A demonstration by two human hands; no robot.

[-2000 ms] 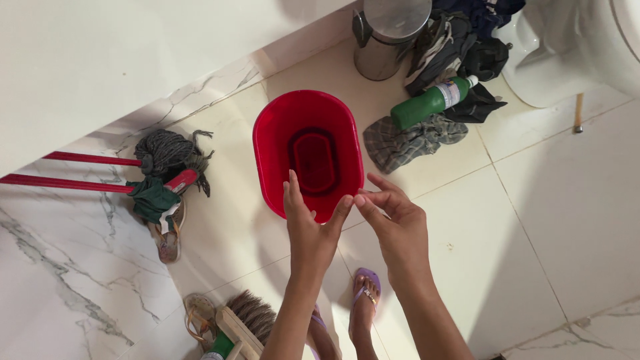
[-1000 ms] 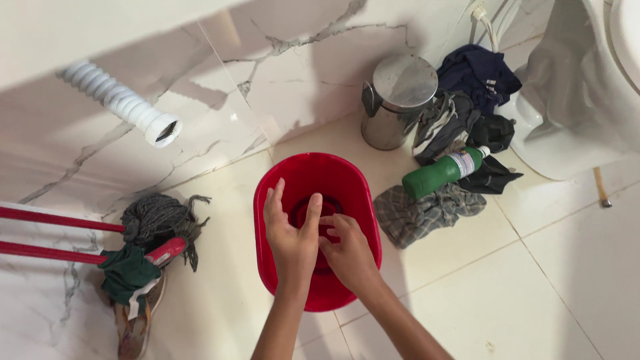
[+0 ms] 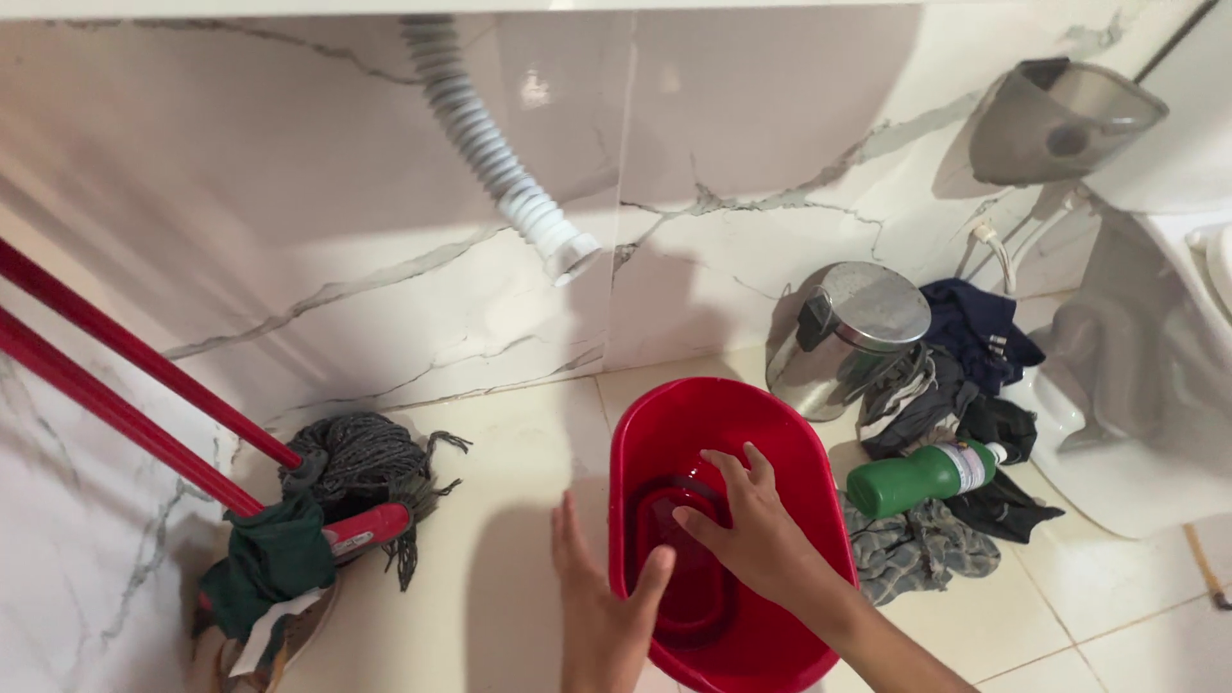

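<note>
Beneath my hands a red plastic basin (image 3: 818,616) stands on the tiled floor, with what looks like a little liquid at its bottom. My left hand (image 3: 611,597) is over the basin's left edge, fingers apart and holding nothing. Over the inside of the basin is my right hand (image 3: 756,529), its fingers spread and empty. Whether either hand touches the basin cannot be told. A white corrugated drain hose (image 3: 491,164) hangs by the wall above the basin, its end loose.
Left are a string mop (image 3: 361,462), red handles (image 3: 125,414) and a dark green cloth (image 3: 274,553). Right are a metal pedal bin (image 3: 852,327), a green bottle (image 3: 910,481), dark clothes (image 3: 977,327), a checked cloth (image 3: 924,549) and a toilet (image 3: 1107,423). A grey translucent holder (image 3: 1059,125) is higher up.
My hands were close together, fingertips near each other; now they are apart, the left at the basin's edge and the right over its inside. The view has tilted up towards the wall.
</note>
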